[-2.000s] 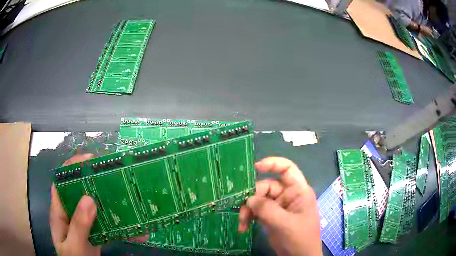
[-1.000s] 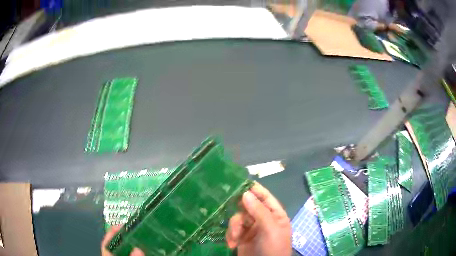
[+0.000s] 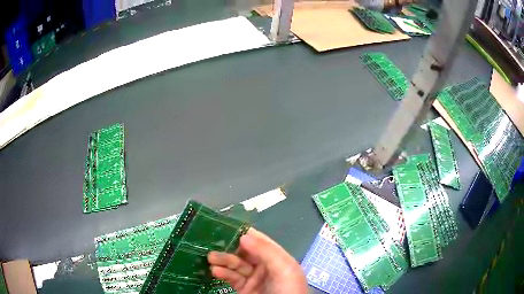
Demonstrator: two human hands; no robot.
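Note:
A green PCB panel (image 3: pixel 192 247) with a dark component row along its left edge is tilted above the bench at the bottom centre. My right hand (image 3: pixel 261 265) grips its right edge, thumb and fingers on it. My left hand is not in view; the panel's lower end is cut off by the picture's edge. Behind and below the held panel lies a fanned panel stack (image 3: pixel 129 250) with rows of pads, partly covered by it.
A panel bundle (image 3: pixel 107 166) lies on the dark conveyor belt (image 3: pixel 230 115), another panel (image 3: pixel 386 74) farther right. At right a slanting metal post (image 3: pixel 411 95) stands near side stacks (image 3: pixel 359 235), a blue gridded mat (image 3: pixel 330 265) and a dark flat rectangle (image 3: pixel 477 195). Cardboard (image 3: pixel 330 28) lies beyond.
The view has swung right and up. The held panel has turned steeper and sits lower in the picture. My left hand has left the picture; my right hand still holds the panel.

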